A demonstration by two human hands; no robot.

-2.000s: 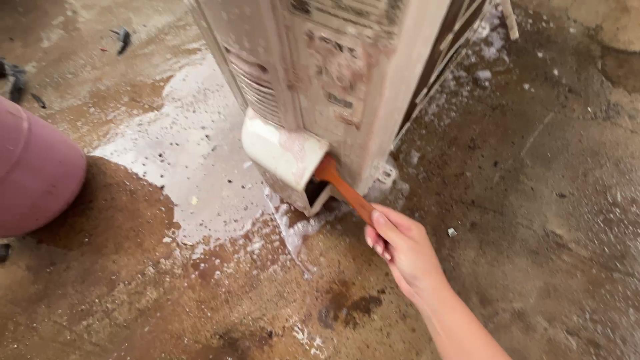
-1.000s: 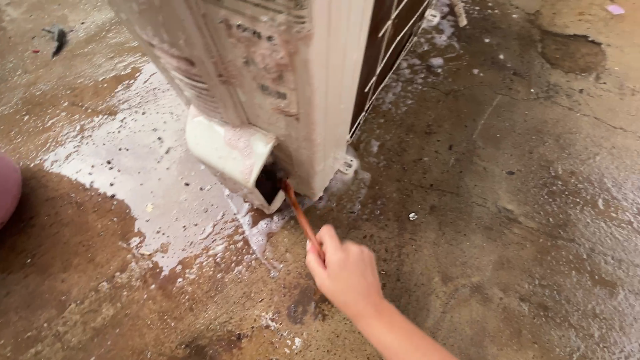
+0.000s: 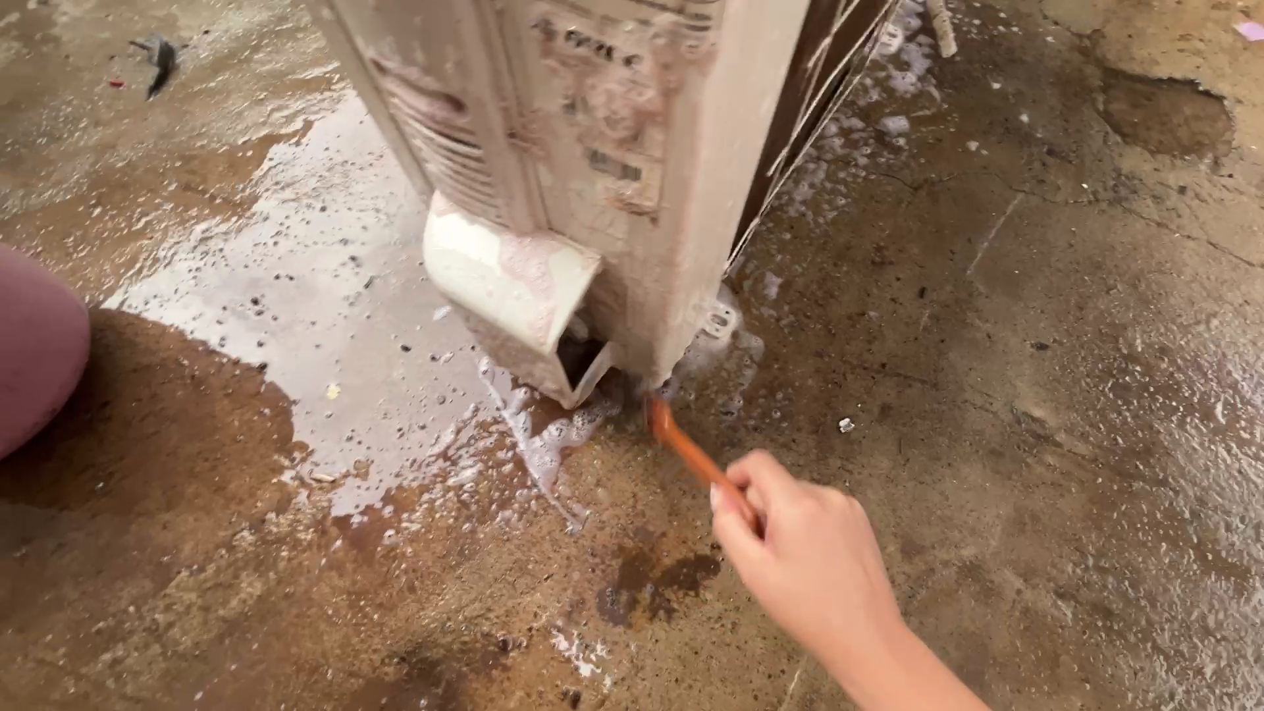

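My right hand (image 3: 815, 553) grips the orange handle of a brush (image 3: 703, 462), whose head is blurred at the bottom corner of a white outdoor air-conditioner unit (image 3: 632, 197). Soap foam and pinkish suds cover parts of the unit's panel, which bears printed labels. Just left of the brush, a white valve cover (image 3: 509, 281) juts from the casing with its lower end open. Thin wire mesh (image 3: 815, 128) runs along the dark back side. My left hand is out of view.
Part of a pink bucket or tub (image 3: 35, 351) stands at the left edge. Sudsy water (image 3: 336, 296) spreads over the concrete floor (image 3: 948, 474) left of the unit. A dark scrap (image 3: 158, 64) lies at the upper left, and a shallow pit (image 3: 1165, 114) marks the floor at the upper right.
The brush has moved from the valve cover's open end to the unit's bottom corner, to the right. My right hand has kept hold of it throughout.
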